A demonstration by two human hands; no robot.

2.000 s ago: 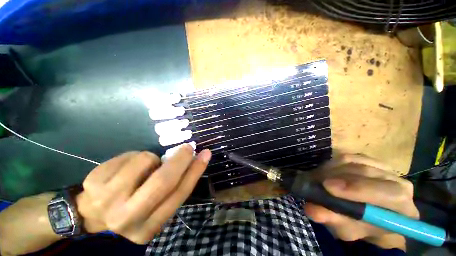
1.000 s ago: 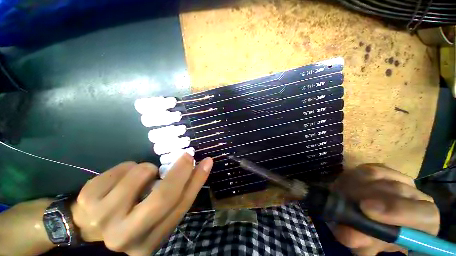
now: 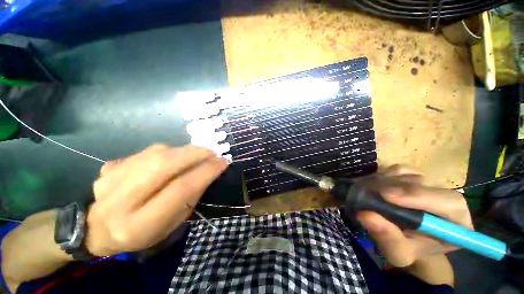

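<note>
The black panel of narrow strips lies on the tan board. Several white leaded parts sit off its left edge, with thin coppery leads over the strips. My left hand has its fingertips together at the lowest visible white part. The thin solder wire runs from the left into this hand; what the fingertips pinch is partly hidden. My right hand holds the soldering iron by its black and light-blue handle. Its tip is over the lower left of the panel, near a pad; contact cannot be told.
The tan scorched board lies under the panel on the green bench top. A blue tray is at the top left, a black wire grille at the top right. A pale rod stands beside a yellowish container.
The view has shifted and the glare now crosses the upper panel. My left fingertips have closed together by the white part. The iron tip remains over the panel's lower left.
</note>
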